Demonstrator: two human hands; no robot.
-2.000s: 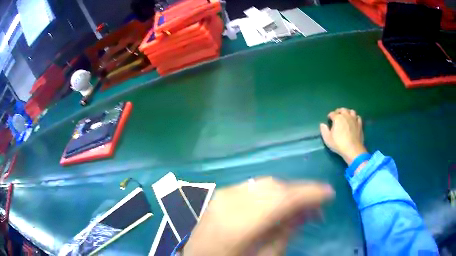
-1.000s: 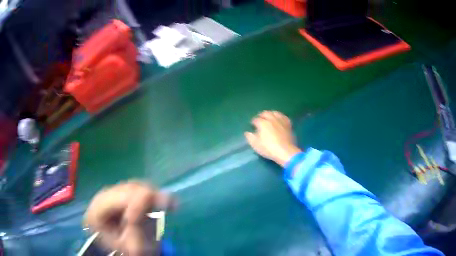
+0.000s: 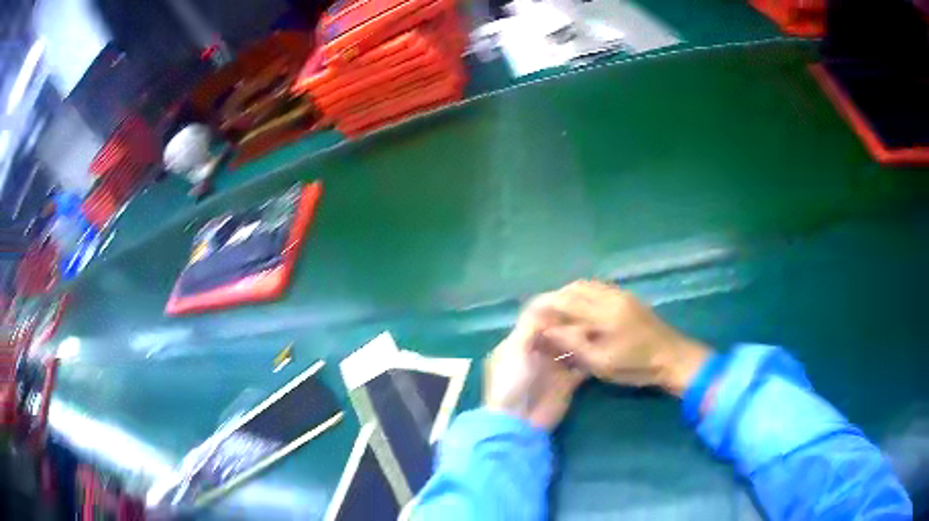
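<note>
My left hand point(image 3: 522, 374) and my right hand point(image 3: 621, 338) are together above the near edge of the green bench, the right over the left, fingers overlapping. A thin pale line shows between them; whether they hold anything cannot be told. Black adhesive strips on white liner point(image 3: 413, 407) lie fanned just left of my left sleeve. More black strips, partly in shiny clear plastic point(image 3: 250, 443), lie further left. A small yellow-ended part point(image 3: 283, 357) lies above them.
An open laptop base unit point(image 3: 239, 239) sits on a red-orange tray point(image 3: 229, 295) at the left. Stacked red-orange trays point(image 3: 392, 76) and white papers point(image 3: 570, 36) are along the far side. A dark laptop point(image 3: 886, 76) on a red-orange tray is at the upper right. The image is blurred.
My left hand has moved right, from over the adhesive strips, and now meets my right hand. The strips are uncovered again. The view has swung back left, and the red lead is out of sight.
</note>
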